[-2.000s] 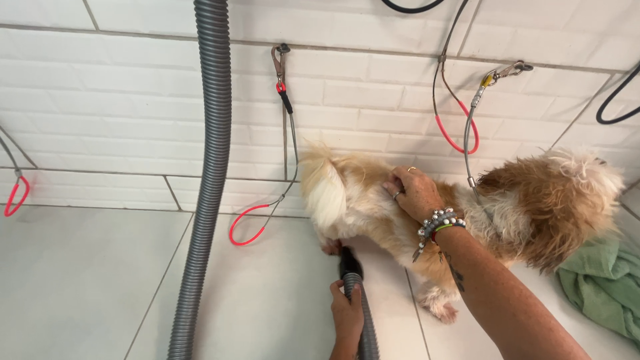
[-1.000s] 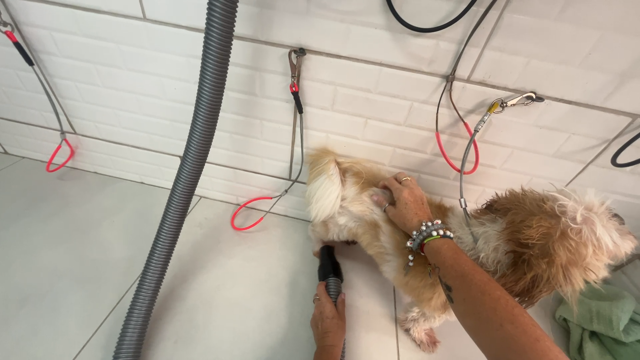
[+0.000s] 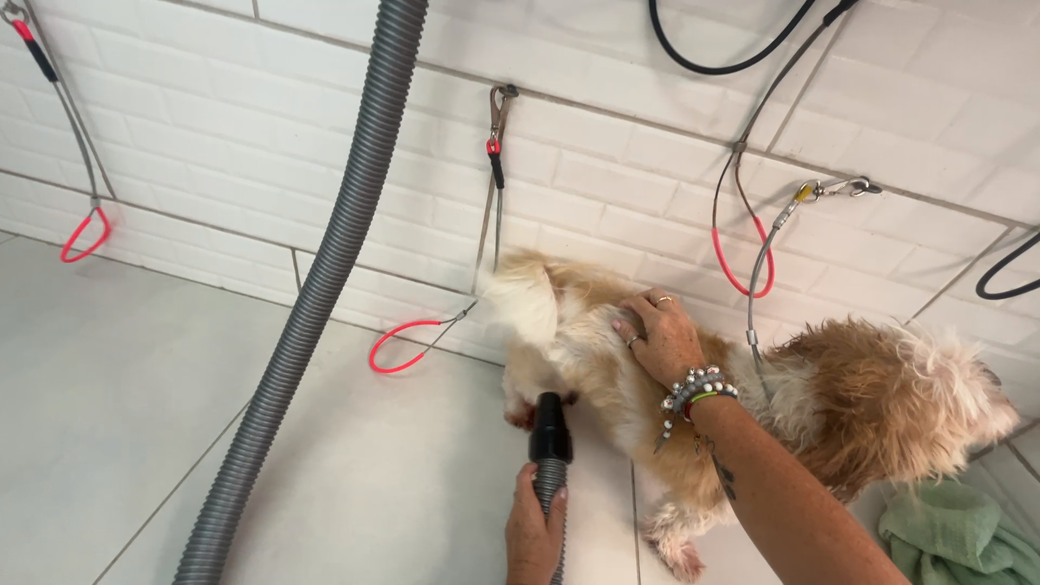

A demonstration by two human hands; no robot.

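Note:
A brown-and-white dog with a damp-looking, tousled head stands facing right beside the tiled wall. My left hand is closed around a grey corrugated hose just behind its black nozzle. The nozzle points up at the dog's hind legs and hides part of them. On the dog's side and back rests my right hand, fingers on the fur and thumb a little apart. A grey cable tether runs from a wall hook to the dog's neck area.
A thick grey corrugated hose crosses the view left of the dog. Cable loops with red sleeves hang from the wall, with black loops higher up. A green towel lies at lower right on the tiled surface.
My left hand and the nozzle have shifted slightly along the dog's hind end, staying low by its hind legs. My right hand has stayed on the dog. The view has tilted somewhat.

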